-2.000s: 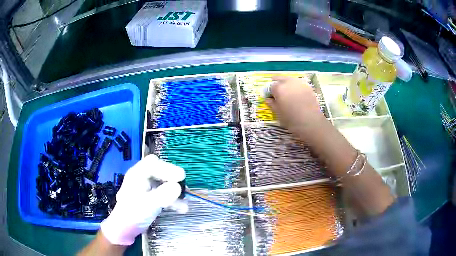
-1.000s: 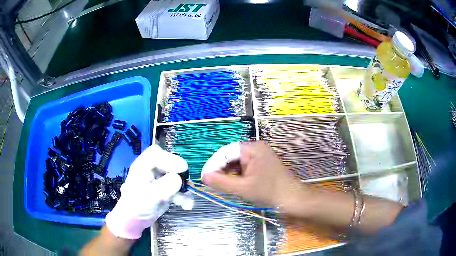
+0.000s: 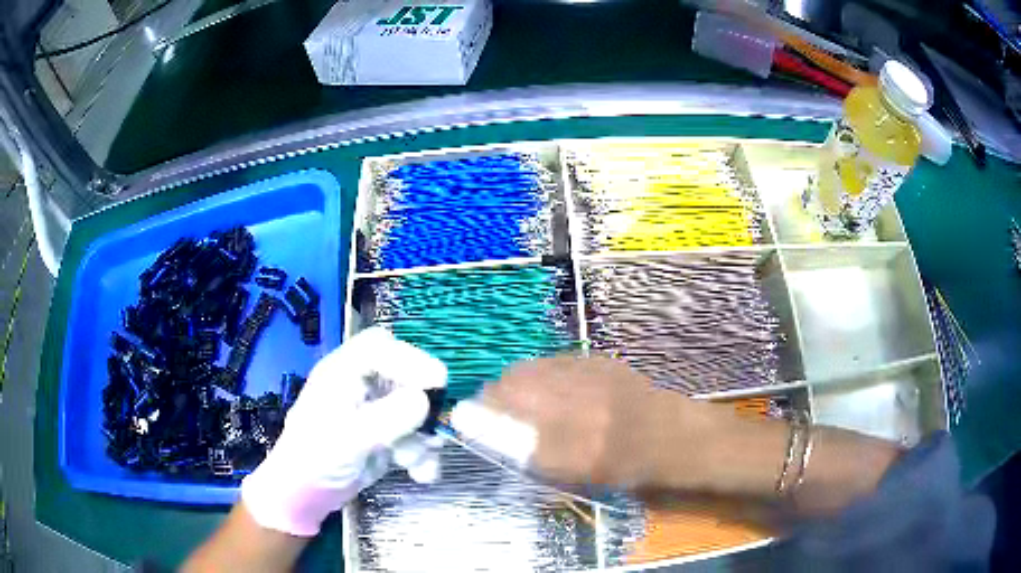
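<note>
My left hand (image 3: 347, 437), in a white glove, pinches a small black connector housing (image 3: 436, 410) above the edge of the green and white wire compartments. My right hand (image 3: 582, 420), blurred, has white covers on its fingertips. They are closed right at the housing's right side, on a wire mostly hidden by the fingers. Thin wires (image 3: 526, 470) trail from the housing down to the right, below my right hand; a pale one and an orange-yellow one show. The housing's cavities are hidden.
A blue tray (image 3: 319, 207) of black housings lies left. The cream divided tray (image 3: 853, 364) holds blue, yellow, green, brown, white and orange wires. A bottle of yellow liquid (image 3: 868, 157) stands upper right; a white JST box (image 3: 397, 45) and red and orange handled tools (image 3: 812, 67) lie behind.
My right hand has come from the yellow wires down to the housing, its fingertips now against it. My left hand keeps the housing. The view has shifted slightly.
</note>
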